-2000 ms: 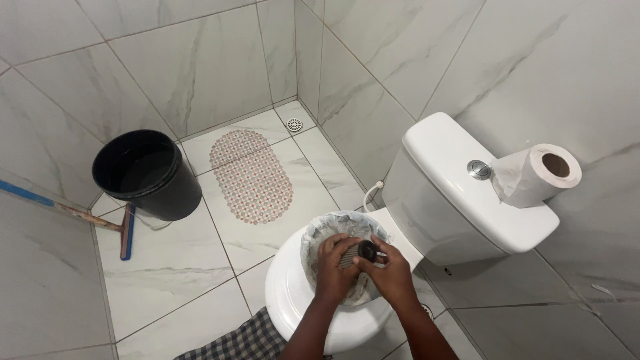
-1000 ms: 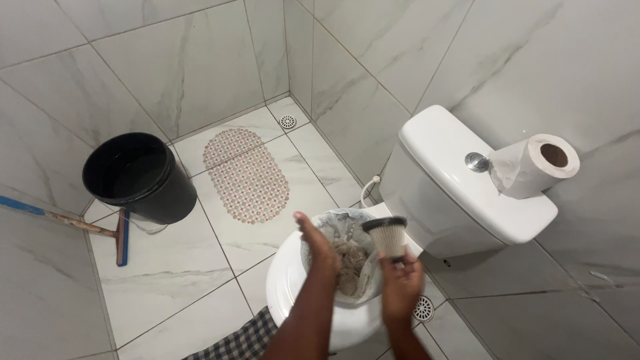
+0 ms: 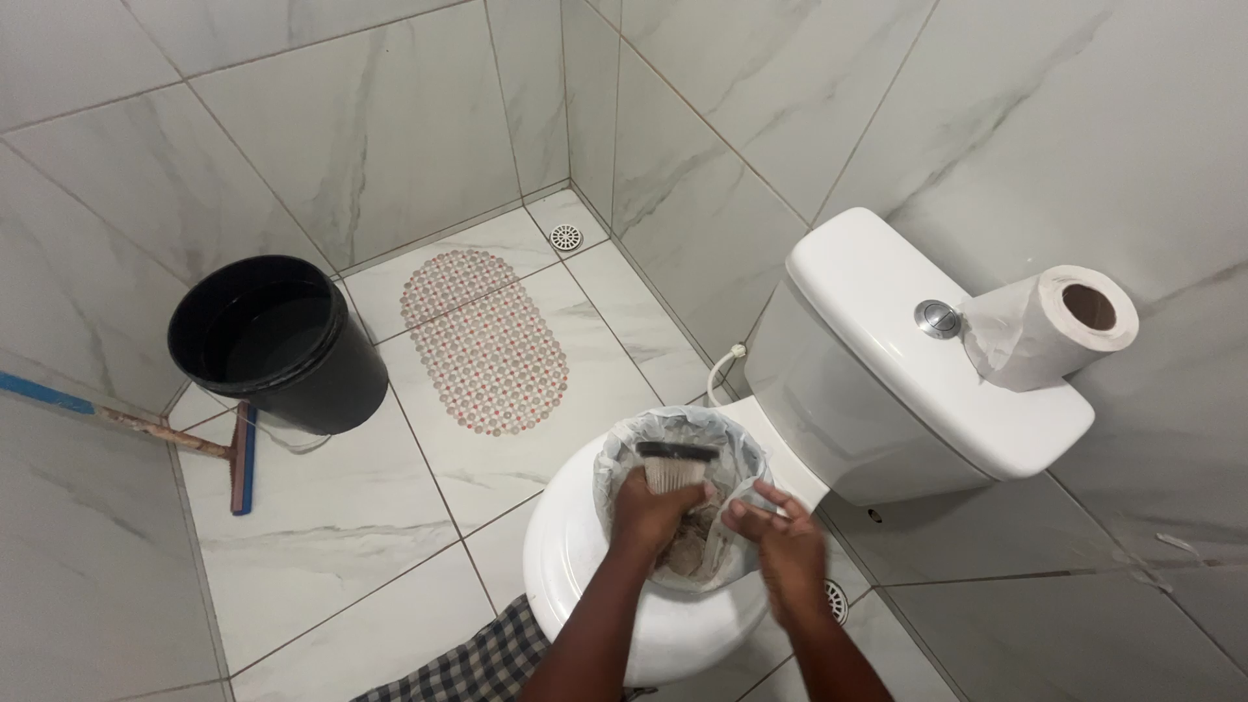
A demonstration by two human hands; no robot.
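Observation:
My left hand (image 3: 648, 517) holds a pleated cylindrical filter (image 3: 675, 472) with a dark rim, over the mouth of a small bin lined with a translucent plastic bag (image 3: 682, 419). Grey-brown dust and fluff (image 3: 690, 554) lie inside the liner. At the bin's right edge is my right hand (image 3: 785, 546), slightly blurred, its fingers apart and holding nothing that I can see. The bin stands on the closed white lid of a toilet (image 3: 565, 546).
A black bucket (image 3: 341, 380) stands at the left beside a floor squeegee (image 3: 244, 458). An oval bath mat (image 3: 485, 341) lies on the tiles. A toilet paper roll (image 3: 1033, 327) rests on the cistern (image 3: 868, 370). Checkered cloth (image 3: 473, 663) shows at the bottom.
The filter has passed from my right hand to my left hand and is now lower, within the bin's mouth. My right hand has come away from it to the right side of the bin.

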